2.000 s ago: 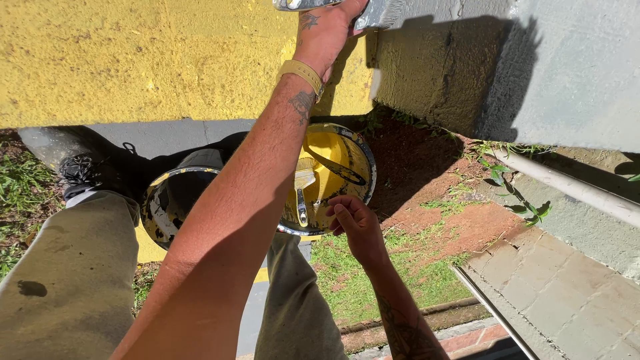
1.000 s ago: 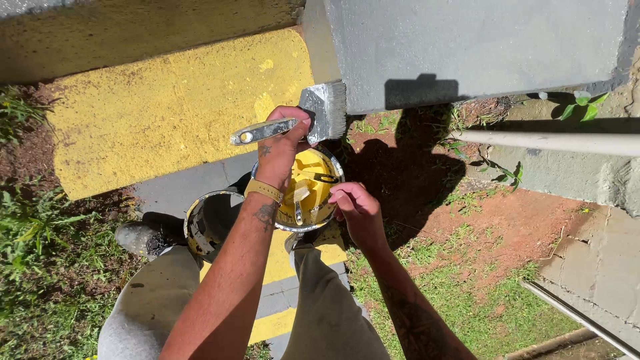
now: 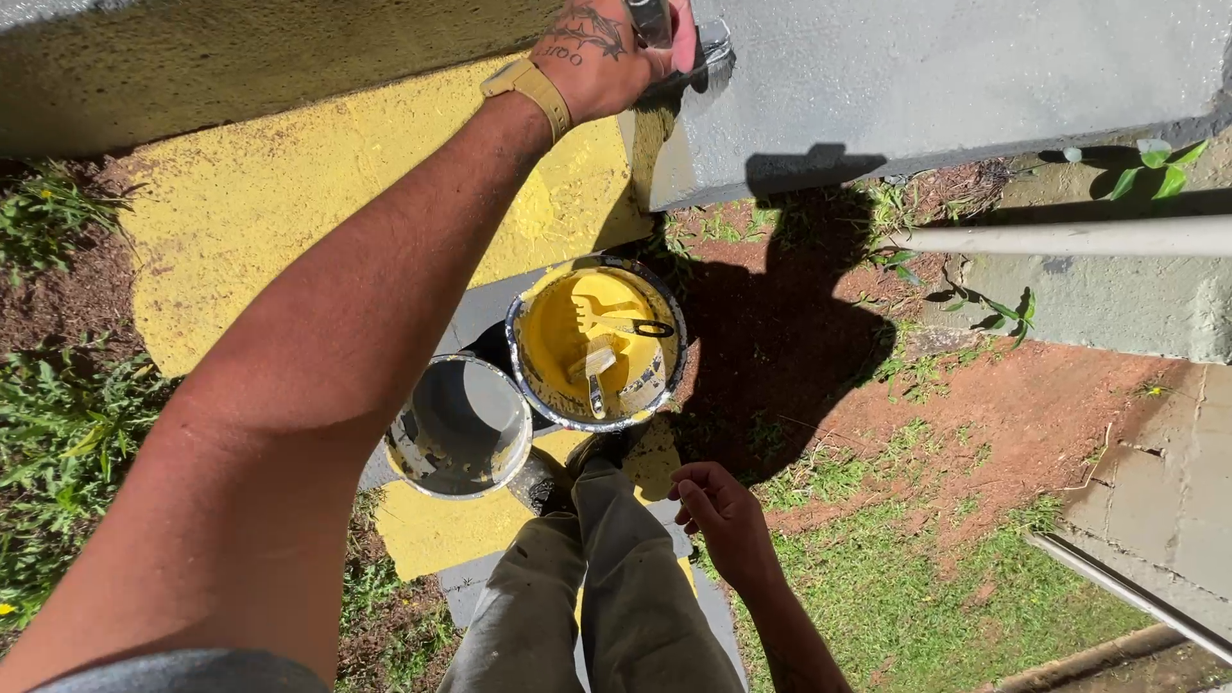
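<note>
My left hand [image 3: 616, 53], with a beige watch at the wrist, grips a paintbrush [image 3: 714, 60]. Its bristles are at the grey-painted concrete surface [image 3: 924, 77], near the corner beside the yellow-painted step [image 3: 289, 202]; the fingers partly hide the handle. My right hand [image 3: 717, 510] hangs below and right of the yellow paint bucket [image 3: 513, 356], fingers loosely bent and nothing visible in them. Inside that bucket lie a smaller brush [image 3: 597, 375] and a black-handled tool [image 3: 635, 325] coated in yellow. To its left stands a bucket with grey paint [image 3: 462, 423].
Both buckets stand close to my feet on grey and yellow painted steps. Weeds [image 3: 72, 452] grow at the left. On the right are bare soil [image 3: 1039, 409], grass [image 3: 885, 597], a pale pipe [image 3: 1068, 236] and a concrete wall [image 3: 1116, 303].
My left hand has moved from over the yellow bucket to the grey surface's corner, still holding the brush. My right hand has moved down, away from the bucket's rim. The view has shifted.
</note>
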